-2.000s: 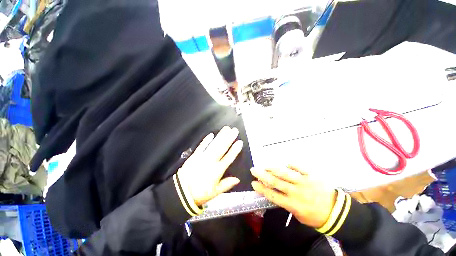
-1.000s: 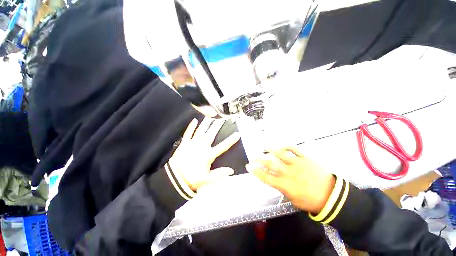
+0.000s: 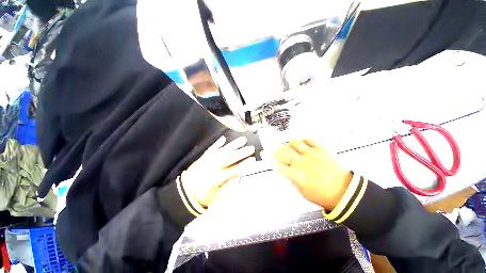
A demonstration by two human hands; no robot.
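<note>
A large black fabric panel point(image 3: 154, 125) lies left of and below the needle area of the white sewing machine point(image 3: 250, 56). My left hand point(image 3: 216, 169) lies flat on the cloth near its front edge, with fingers slightly spread towards the needle. My right hand point(image 3: 309, 168) is at the cloth's right edge, fingers bent and close together; whether it pinches the cloth is hidden. The presser foot area point(image 3: 250, 125) is just beyond my fingertips, over the cloth. Red-handled scissors point(image 3: 426, 160) lie on the table to the right.
A ruled tape point(image 3: 261, 234) runs along the table's front edge. More black cloth point(image 3: 394, 34) lies behind the machine at upper right. A blue crate point(image 3: 50, 250) stands at lower left, with olive cloth point(image 3: 24, 178) heaped above it.
The black cloth's front edge has moved towards the needle, baring more of the white table. Both hands have moved forward with it, and my right hand's fingers are more bent. The camera view has shifted.
</note>
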